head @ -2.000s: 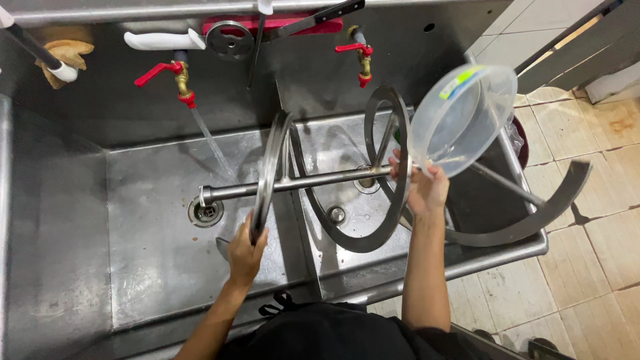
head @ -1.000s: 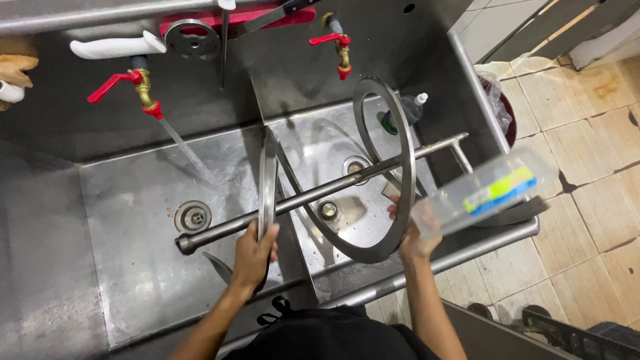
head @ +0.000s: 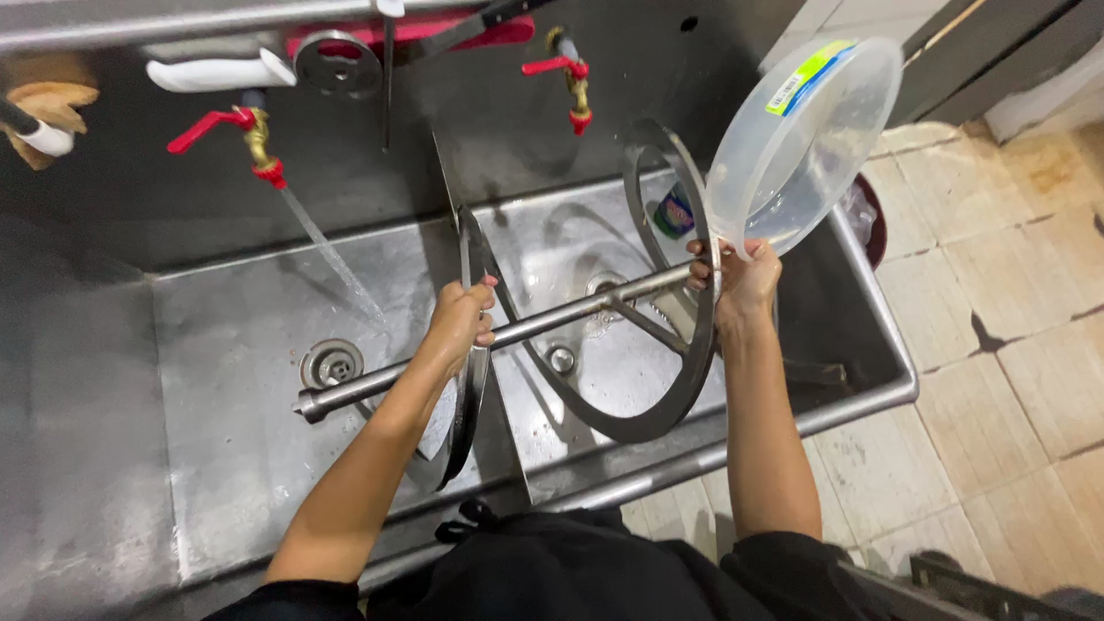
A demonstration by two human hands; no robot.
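Observation:
A large metal spiral mixing ribbon (head: 660, 423) on a straight metal shaft (head: 552, 317) lies slanted across two sink basins, its plain end over the left one. My left hand (head: 461, 323) grips the ribbon's left loop near the shaft. With my right hand (head: 746, 276) I hold the rim of a clear plastic bowl (head: 806, 147), and those fingers also reach round the ribbon's right loop. The bowl is tilted on its side above the right basin's outer end and bears a coloured label. Water runs from the left tap (head: 259, 147) into the left basin.
A metal divider (head: 496, 405) separates the basins. The right tap (head: 576, 86) shows no water. A bottle (head: 674, 211) stands behind the right loop. On the back ledge are a white-handled tool (head: 220, 73), a metal disc (head: 338, 65) and a knife (head: 466, 30). A bin (head: 869, 220) is beyond the sink.
The bowl has turned from nearly edge-on to show its open inside, still in my right hand. The ribbon's spiral has turned and shifted, with my left hand still on its left loop.

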